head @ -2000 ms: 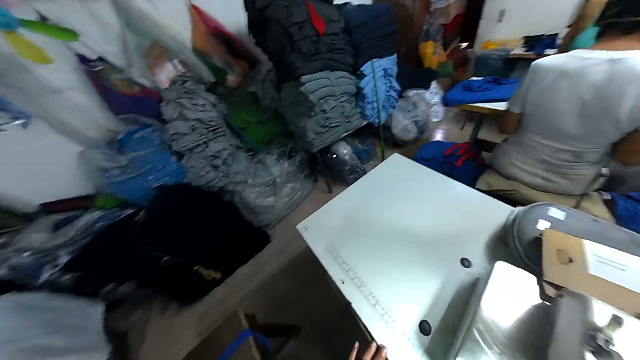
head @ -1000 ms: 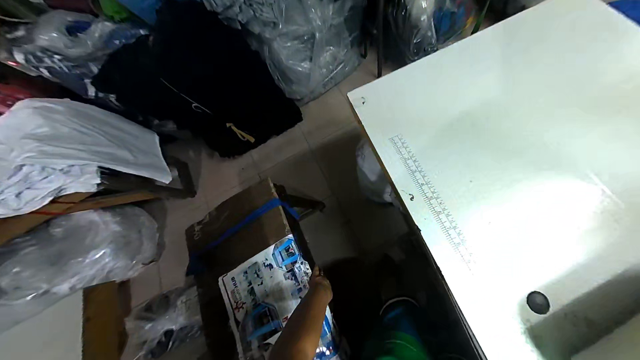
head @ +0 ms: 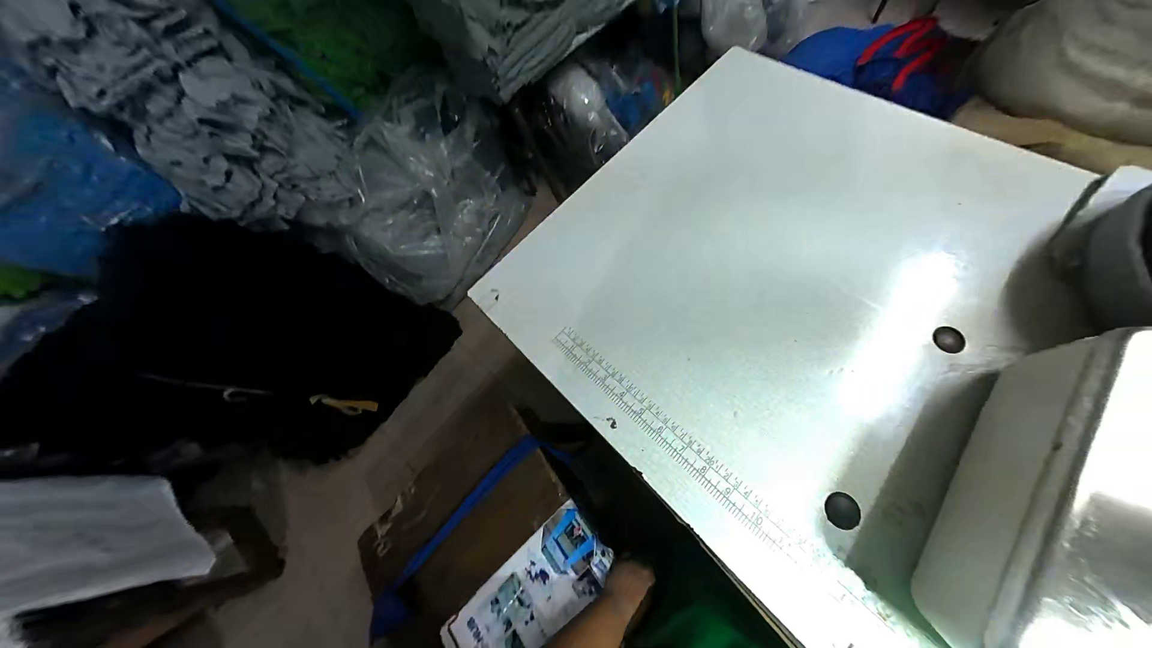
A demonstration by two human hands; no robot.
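My left hand (head: 627,580) is low in the head view, at the right edge of a white printed sheet or cloth (head: 517,594) with blue and dark pictures. Its fingers are bent and partly hidden, so whether they grip the edge does not show. The printed piece lies on a brown box-like seat (head: 459,531) with a blue strap (head: 468,504) across it. Just right of this hand is the white sewing machine table (head: 720,252), with a printed ruler scale (head: 670,436) along its near edge. My right hand is out of view.
A sewing machine head (head: 1044,477) stands on the table's right. Black fabric (head: 207,333), a clear plastic bag (head: 432,189) and grey fabric stacks (head: 216,117) lie at the left. White cloth (head: 90,540) is at lower left; blue and red cloth (head: 873,58) lies beyond the table.
The view has swung a lot. Two seconds ago only fingertips showed at the table's near edge; one second ago the left hand was at the printed piece's edge, as now.
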